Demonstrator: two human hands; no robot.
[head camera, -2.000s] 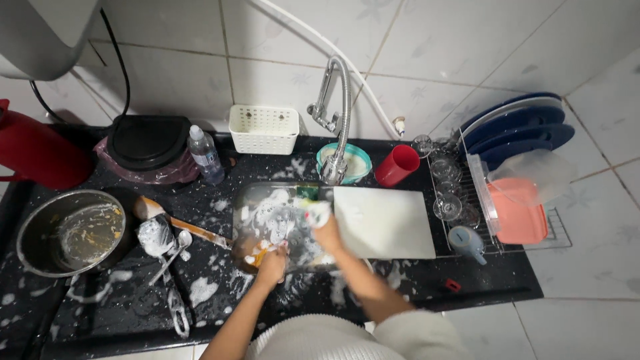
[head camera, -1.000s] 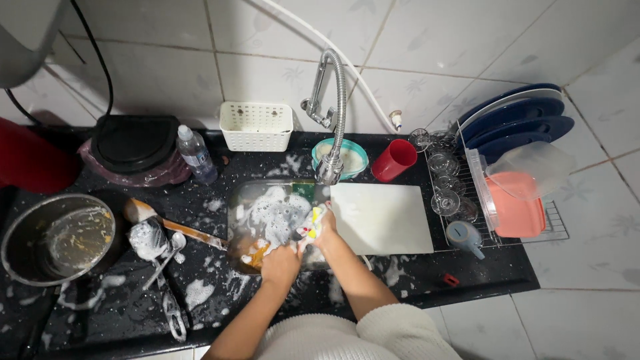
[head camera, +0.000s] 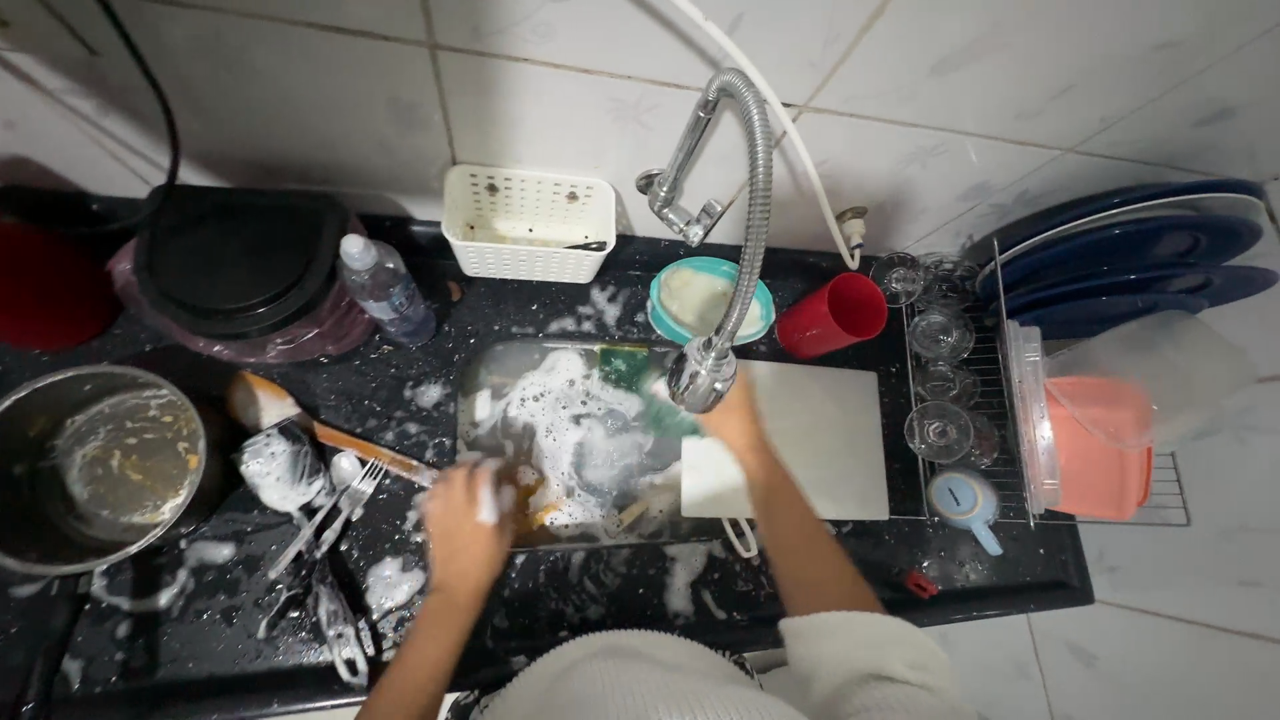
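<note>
My left hand (head camera: 467, 520) is over the left rim of the sink, its fingers around something white and soapy that I cannot make out. My right hand (head camera: 730, 410) reaches to the sink's right side, beside the faucet spout (head camera: 703, 375), which hides its fingers; what it holds is unclear. A blurred green thing (head camera: 665, 412) is just left of it. The steel sink (head camera: 480, 400) holds water and foam, with a green and yellow sponge (head camera: 623, 367) at its back. A white cutting board (head camera: 815, 440) covers the sink's right part.
Left are a dirty steel pot (head camera: 190, 450), a wooden spoon (head camera: 365, 445), soapy forks (head camera: 350, 495) and a plastic bottle (head camera: 388, 290). Behind stand a white basket (head camera: 530, 255), a teal bowl (head camera: 665, 320) and a red cup (head camera: 815, 320). A dish rack (head camera: 1015, 490) stands right.
My hands, close together over the sink one second ago, have moved apart: the left to the left rim, the right toward the faucet spout.
</note>
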